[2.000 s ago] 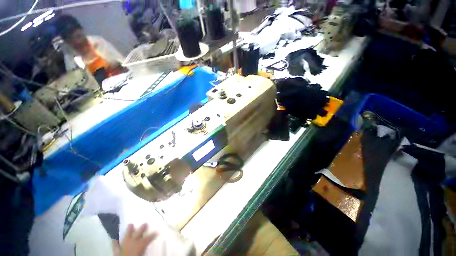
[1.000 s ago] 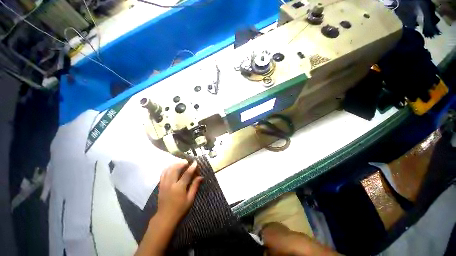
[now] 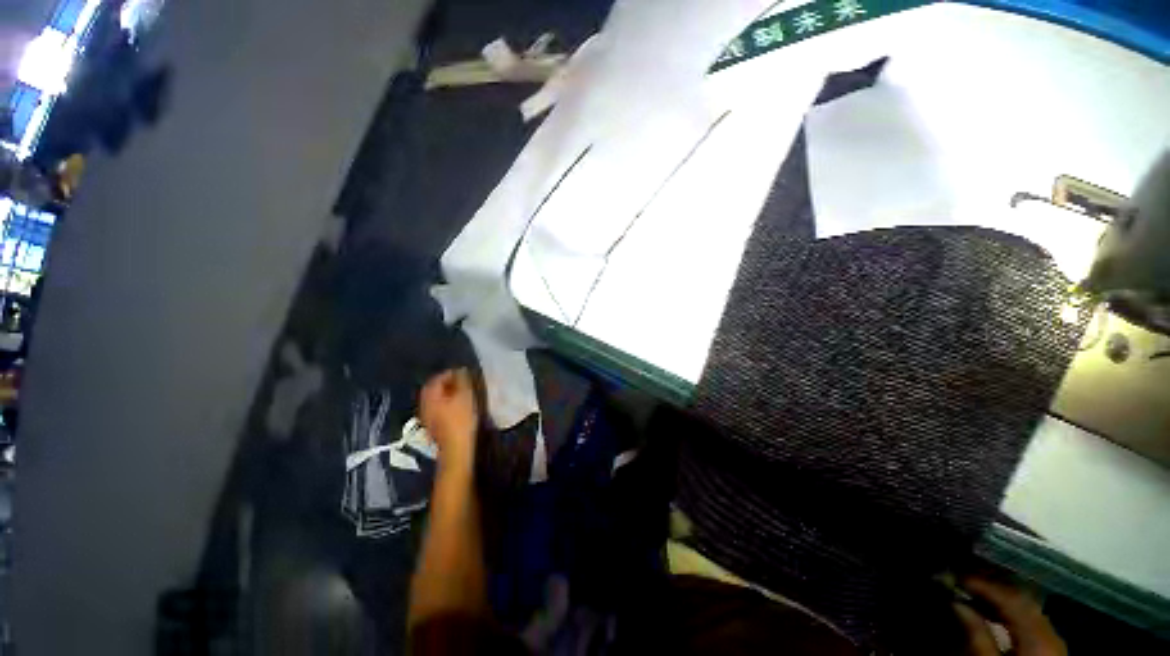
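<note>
A dark ribbed fabric panel point(image 3: 885, 372) lies across the table's front edge. Its right end reaches the presser foot area of the machine point(image 3: 1136, 327) at the right rim, and its lower part hangs down. A pale cut piece point(image 3: 879, 160) lies against its upper edge. My left hand point(image 3: 449, 408) is off the table's left end, fingers curled, beside a hanging white strip and a tied bundle point(image 3: 385, 461); whether it grips anything is unclear. My right hand point(image 3: 1007, 622) is at the bottom right by the panel's lower edge, partly cut off; its hold is unclear.
Long white panels point(image 3: 642, 192) lie on the table's left part and hang over its end. The green table edge point(image 3: 616, 363) runs below them. A grey upright surface point(image 3: 193, 320) fills the left. A blue trough point(image 3: 1103, 23) shows at the top right.
The view has swung left, so the machine now sits at the right rim. My left hand has left the panel by the presser foot and moved down left, off the table.
</note>
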